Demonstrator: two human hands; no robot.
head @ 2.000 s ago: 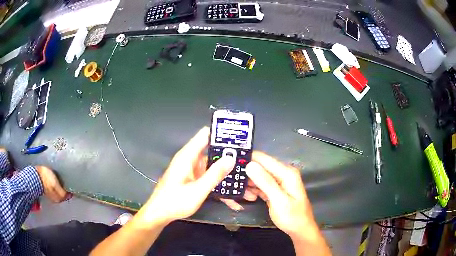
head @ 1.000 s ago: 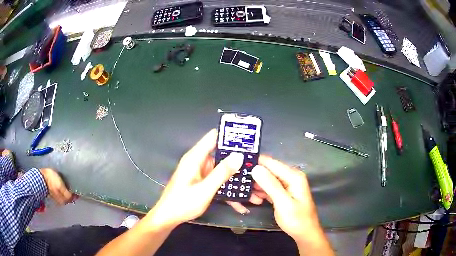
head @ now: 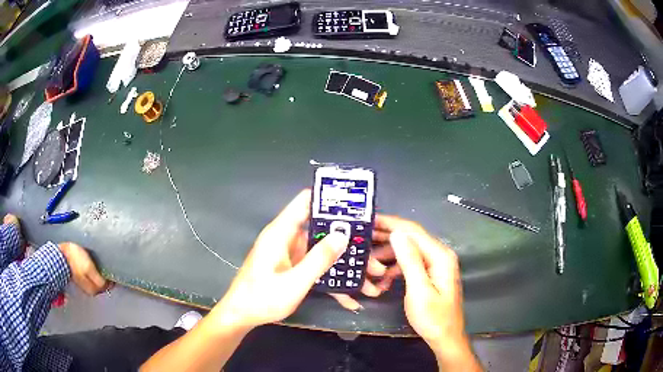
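A black keypad phone [head: 344, 229] is held upright over the front middle of the mat, its screen lit in blue and white, its keys facing me. My left hand [head: 280, 261] holds it from the left side, the thumb on the round key below the screen and the fingers behind. My right hand [head: 422, 276] is at the phone's right edge, its thumb off the keys. Its fingers reach toward the phone's lower back; whether they touch it cannot be told.
Tweezers [head: 493, 213], a silver shaft tool [head: 558, 214], a red screwdriver [head: 578, 197] and a yellow-green tool [head: 640, 254] lie right. A wire spool [head: 148, 107] and blue-handled cutters [head: 59, 204] lie left. Another person's hand [head: 85, 267] rests at the left edge. Phones [head: 263, 22] lie on the shelf.
My right thumb has moved off the phone's keys to the right, and the right hand has shifted slightly right. My left thumb stays on the round key. The view has shifted a little.
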